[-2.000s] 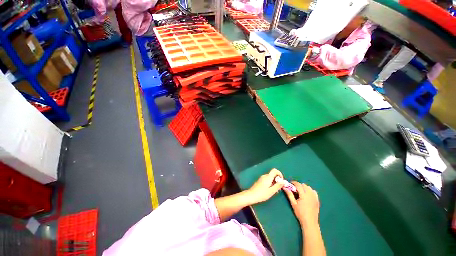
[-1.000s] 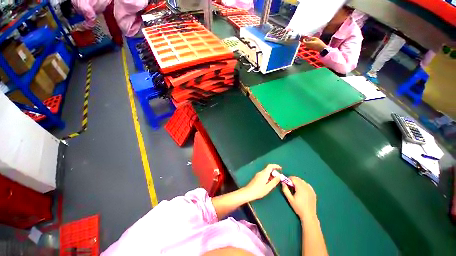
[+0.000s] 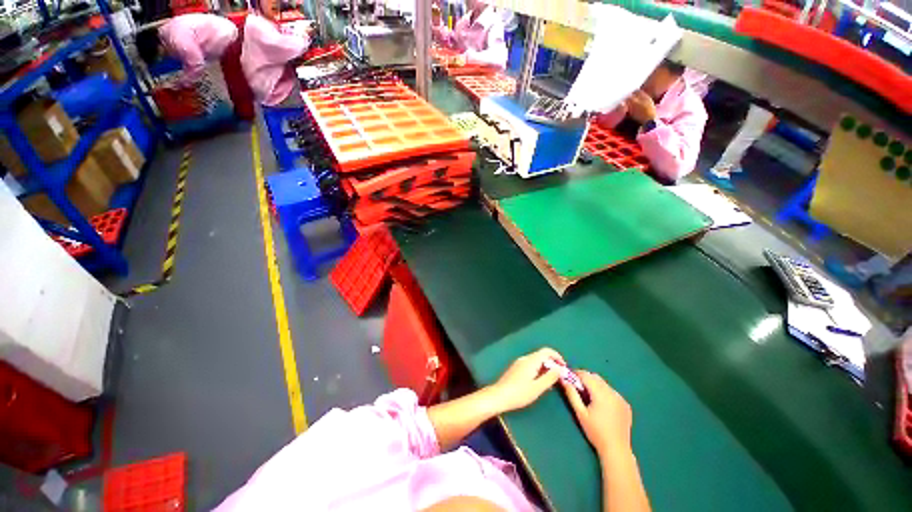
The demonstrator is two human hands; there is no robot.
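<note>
My left hand (image 3: 529,380) and my right hand (image 3: 602,408) meet over the dull green bench mat (image 3: 665,420). Between their fingertips is a small pink-and-white stick, likely a marker pen (image 3: 568,376). The left fingers hold its left end and the right fingers its right end. The fingers partly hide it, and its details are too small to tell.
A raised green board (image 3: 605,222) lies beyond the mat. Stacked orange-red trays (image 3: 400,130) stand at the far left of the bench, a blue-and-white instrument (image 3: 535,135) beside them. A calculator (image 3: 800,278) lies on papers at right. A person (image 3: 675,130) sits opposite.
The view has tilted up a little, showing more of the people at the back. Both hands stay together on the stick, with only slight finger movement.
</note>
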